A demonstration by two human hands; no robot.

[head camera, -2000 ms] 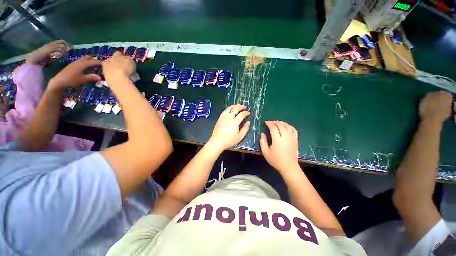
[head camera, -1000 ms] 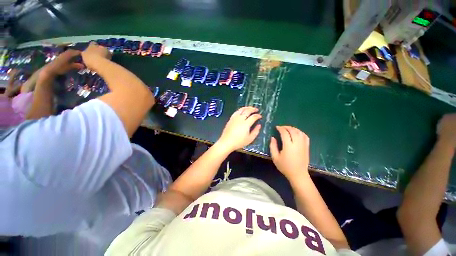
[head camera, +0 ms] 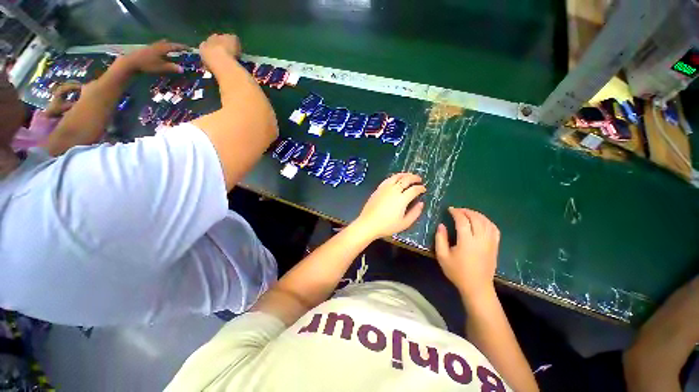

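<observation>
My left hand rests palm down near the front edge of the dark green bench, beside wrinkled clear tape. It holds nothing; its thumb is apart from its loosely bent fingers. My right hand lies at the bench edge, right of the tape, also empty with thumb and fingers apart. Beyond and left of my left hand, small rounded-square units, mostly blue-rimmed with some reddish, lie in two short rows: a far row and a near row. White tabs stick out below some units. Neither hand touches them.
A person in a light blue shirt works at left, arms over more units. Another person's arm is at lower right. A metal post stands by a cardboard tray of units and a meter with green digits.
The view has turned left, so the bench and units appear further right. My hands stay at the tape, still empty. The left neighbour's arms have moved over the far-left units.
</observation>
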